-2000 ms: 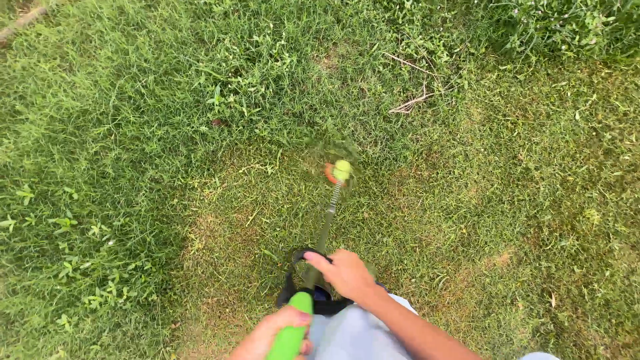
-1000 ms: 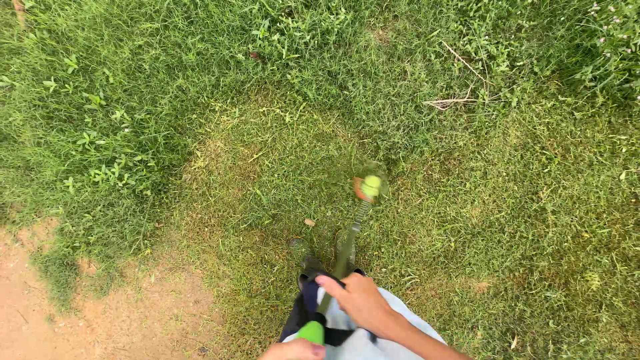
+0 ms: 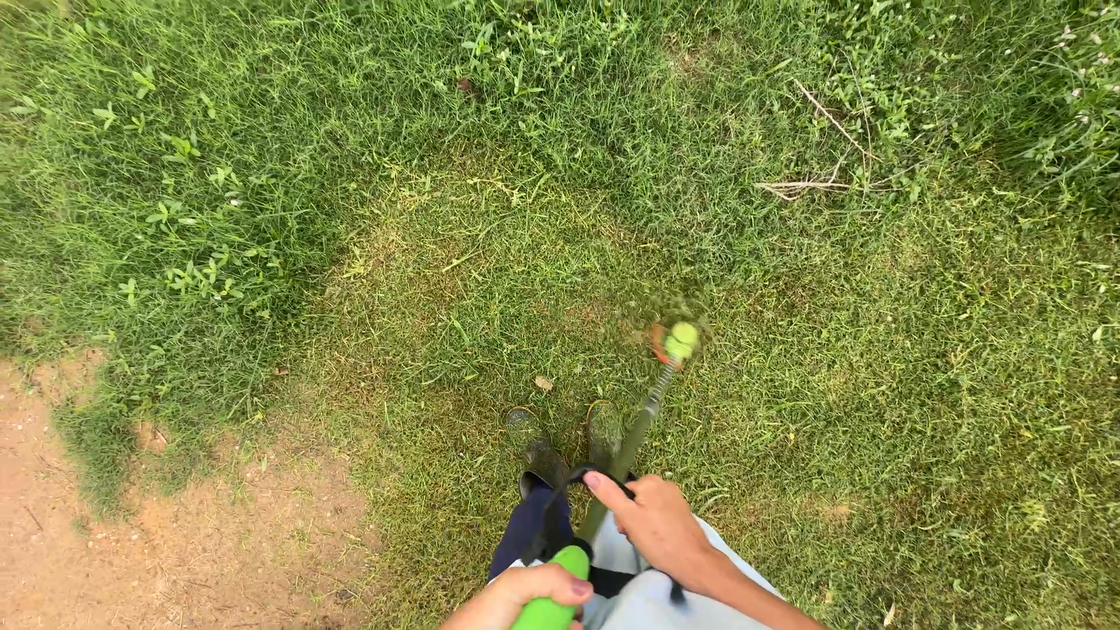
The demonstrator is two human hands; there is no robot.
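A string trimmer with a green rear housing (image 3: 553,612) runs up and right from my body. My left hand (image 3: 534,588) is wrapped around the green housing. Farther up the shaft (image 3: 632,442), my right hand (image 3: 663,529) grips the black loop handle (image 3: 595,472), its thumb lying over the loop. At the shaft's far end, the yellow-green trimmer head (image 3: 682,339) with an orange part (image 3: 659,343) beside it is low over short grass. Blurred clippings surround the head, and the cutting line cannot be made out.
My rubber boots (image 3: 604,433) stand left of the shaft, near a dry leaf (image 3: 543,383). Taller grass (image 3: 262,114) grows at the upper left and along the top. Thin dry twigs (image 3: 809,185) lie at the upper right. Bare soil (image 3: 201,542) covers the lower left.
The trimmer head has swung to the right, and both hands still hold the trimmer. The view has shifted, so the boots and the bare soil now show.
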